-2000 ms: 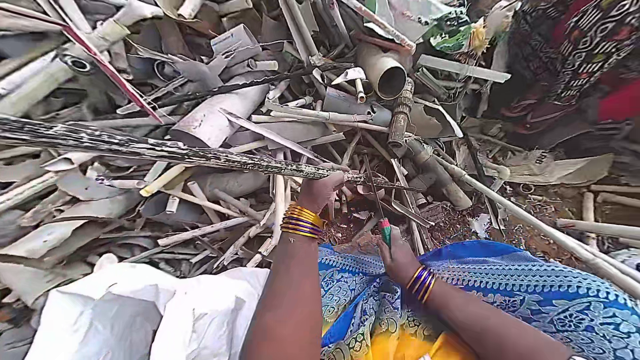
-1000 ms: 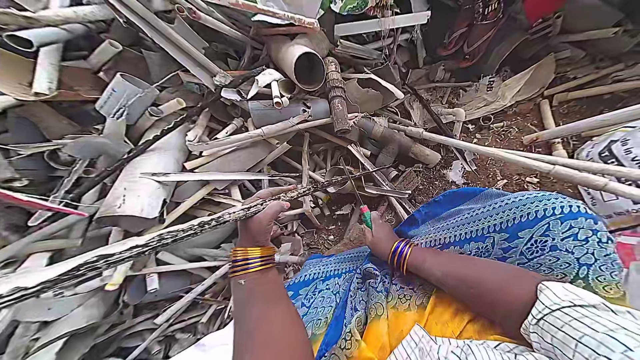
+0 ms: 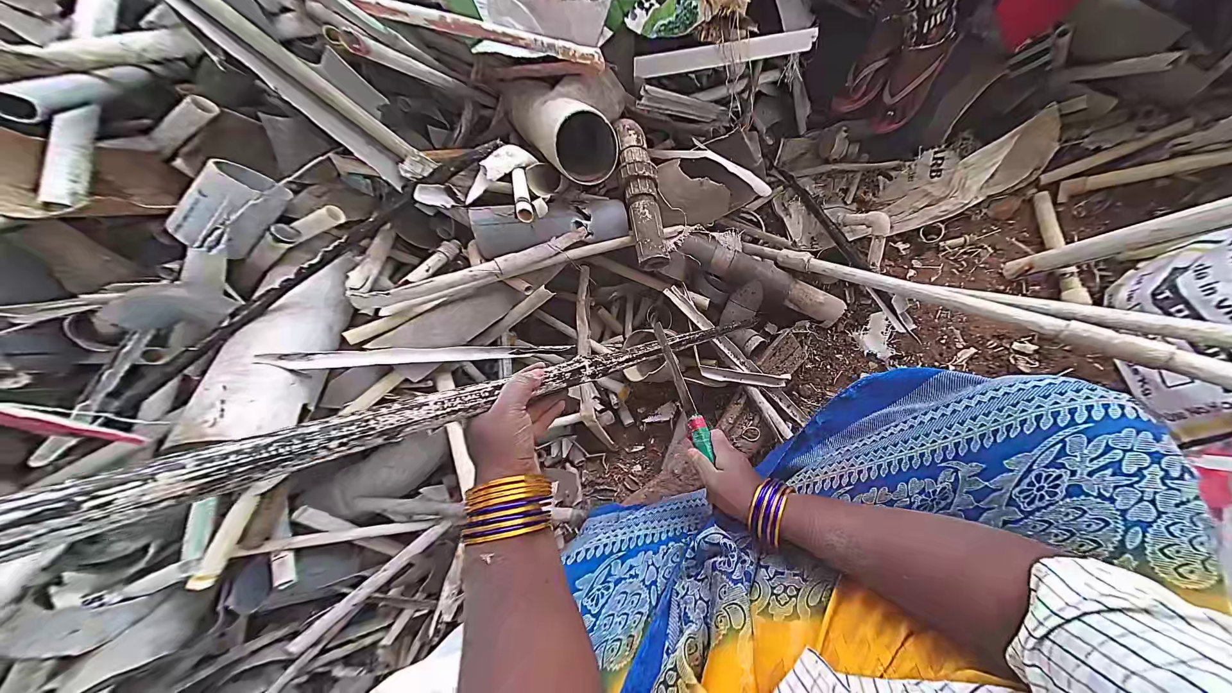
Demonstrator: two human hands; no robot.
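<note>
My left hand (image 3: 510, 431) is closed around a long, dark, white-flecked strip (image 3: 318, 438) that runs from the left edge to a thin tip near the middle. In my right hand (image 3: 724, 474) is a knife (image 3: 681, 380) with a narrow, dark blade and a green and red handle. Its blade points up and away from me and overlaps the strip to the right of my left hand; whether they touch I cannot tell. Below the hands lies blue and yellow patterned cloth (image 3: 924, 462) over my lap.
Broken plastic pipes and scraps cover the ground, among them a wide pipe (image 3: 544, 111), a ribbed brown pipe fitting (image 3: 640, 192) and a grey pipe (image 3: 549, 226). Long pale poles (image 3: 1011, 308) reach in from the right, above a printed sack (image 3: 1179, 327). A person's sandalled foot (image 3: 900, 82) is at the top right.
The view has shifted. Both hands keep hold of the strip and the knife. The strip now slopes up to the right, where two seconds ago it sloped down to the right.
</note>
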